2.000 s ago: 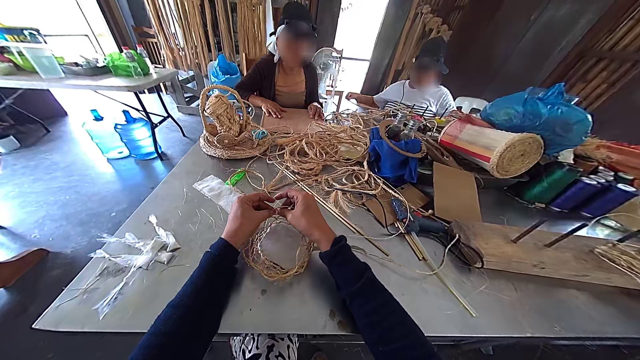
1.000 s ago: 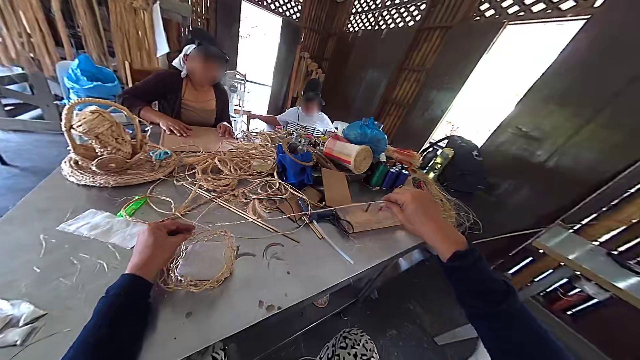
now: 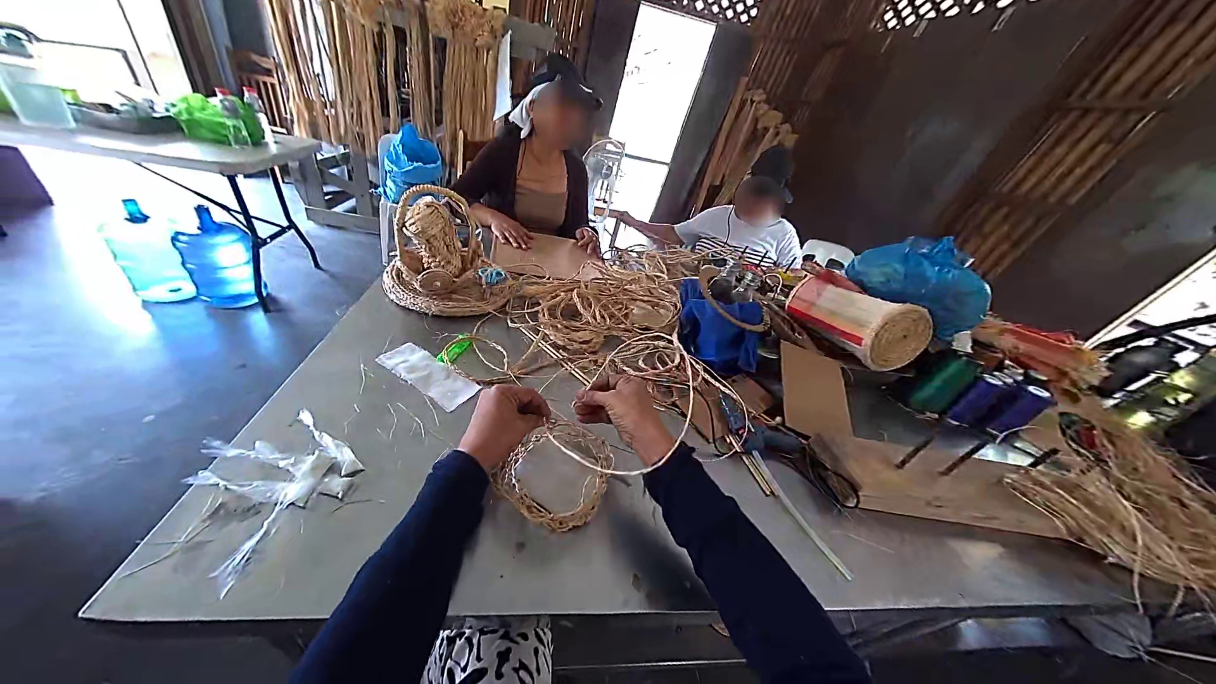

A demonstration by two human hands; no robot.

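Note:
A ring woven of thin natural fiber strands (image 3: 553, 521) hangs low over or rests on the grey table (image 3: 399, 560), just below my hands. My left hand (image 3: 505, 418) pinches the top of the ring between thumb and fingers. Close by on the right, my right hand (image 3: 622, 410) pinches a pale fiber strand (image 3: 635, 471), which loops down past my right wrist and across the ring. The fingertips hide where strand and ring meet. Beyond my hands lies a tangled heap of braided fiber cord (image 3: 589, 309).
White plastic strips (image 3: 299, 475) and a white plastic packet (image 3: 427, 375) lie left. A woven basket (image 3: 437, 299) stands at the far left corner. Rightward are a glue gun (image 3: 750, 432), cardboard (image 3: 815, 389), a wooden board with rods (image 3: 940, 484) and thread spools (image 3: 983, 397). Two people sit across the table.
One second ago my right hand was stretched far out to the right; it is now back beside my left hand at the ring. The view has swung left again.

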